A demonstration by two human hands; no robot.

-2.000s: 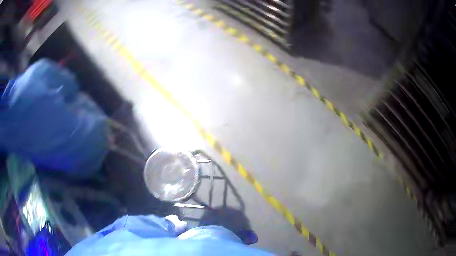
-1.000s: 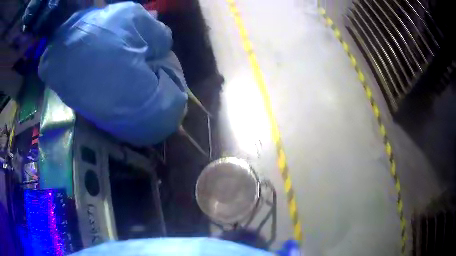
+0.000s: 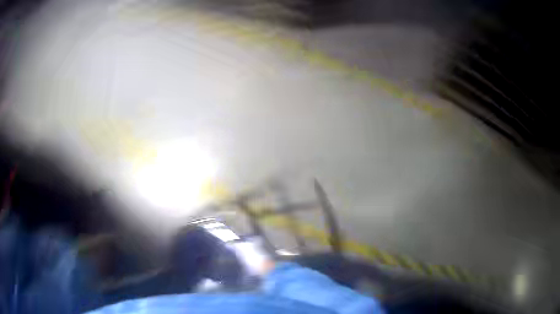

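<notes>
The view is strongly blurred. My right hand [image 3: 250,256], pale and seemingly gloved, shows at the lower middle below a light-blue sleeve. It is at the bright edge of the stool [image 3: 218,230], whose seat is mostly dark or hidden here. I cannot tell whether the fingers grip it. The stool's leg shadows fall on the floor to its right. My left hand cannot be made out; a small pale patch lower down is too blurred to name.
Grey floor [image 3: 381,184] carries blurred yellow-black tape [image 3: 393,92]. A dark barred rack [image 3: 491,98] stands at the upper right. A blue-clothed person [image 3: 46,270] is at the lower left edge, beside dark shapes.
The view has swung, so the machine and glowing board have left it. My right hand has come into view at the stool. The stool's round seat no longer shows clearly.
</notes>
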